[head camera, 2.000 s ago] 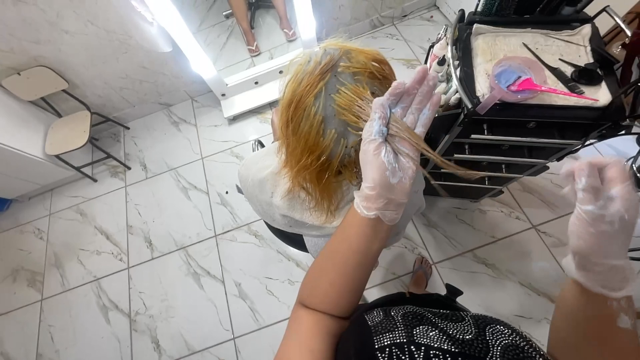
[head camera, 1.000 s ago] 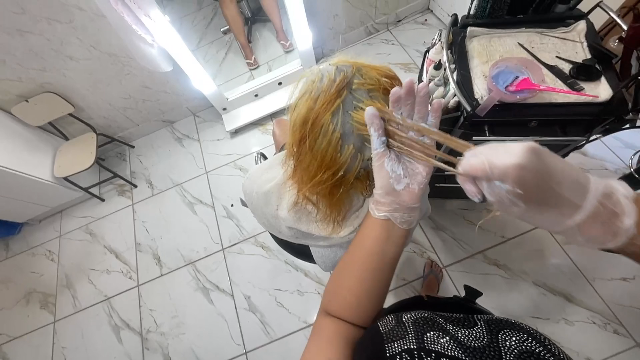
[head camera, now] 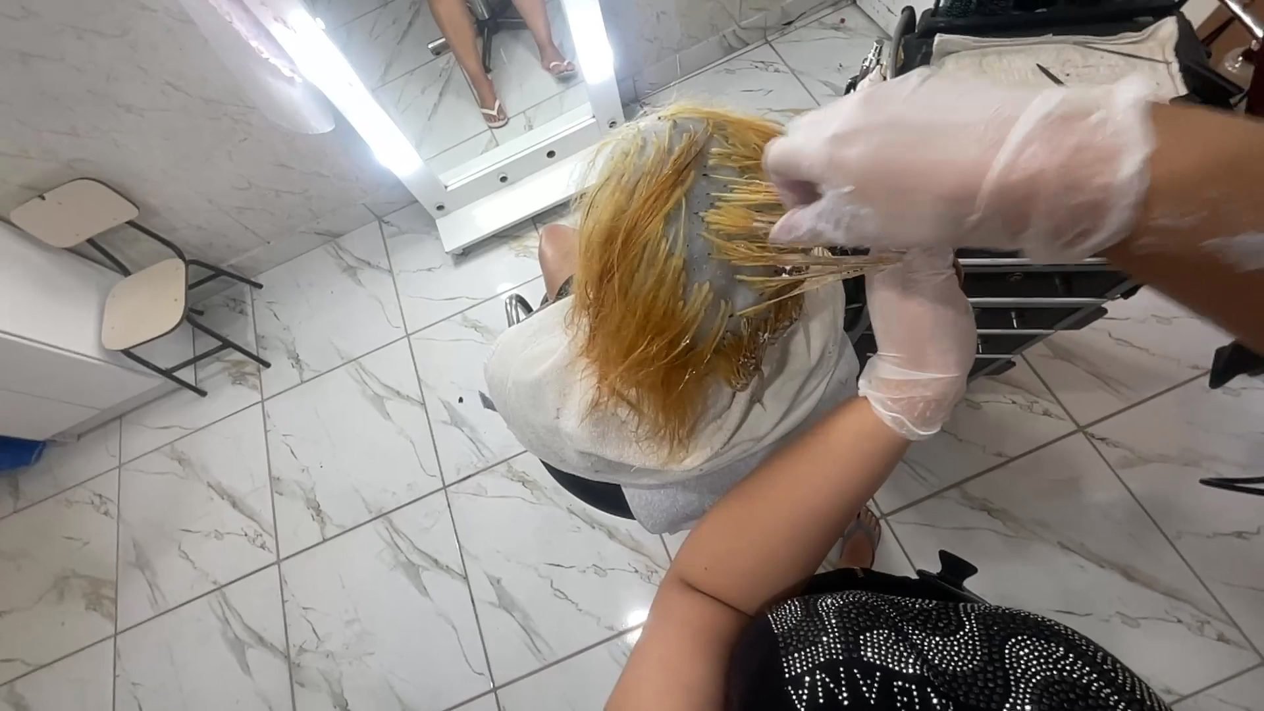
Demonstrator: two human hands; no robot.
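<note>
A seated person's orange-yellow hair (head camera: pixel 642 296) hangs through a pale highlighting cap (head camera: pixel 703 237) with small dark dots. White towels (head camera: pixel 553 395) lie over this person's shoulders. My right hand (head camera: pixel 889 173), in a translucent glove smeared with white cream, is at the right side of the head, fingers curled near the strands; whether it grips any is unclear. My left hand (head camera: pixel 920 336), gloved too, is under it, fingers hidden behind the right hand. A thin lock of hair runs from the cap toward the meeting point of both hands.
A black salon trolley (head camera: pixel 1027 296) with a towel-lined top (head camera: pixel 1116 59) stands behind my hands. Ahead is a lit mirror frame (head camera: pixel 523 163); a person's legs show in the mirror. A pale chair (head camera: pixel 146 301) stands at left on the marbled tile floor (head camera: pixel 355 474).
My right hand has moved left, to the head and over my left hand. One second ago it held strands drawn out across my open left palm. The bowl and pink brush are out of sight.
</note>
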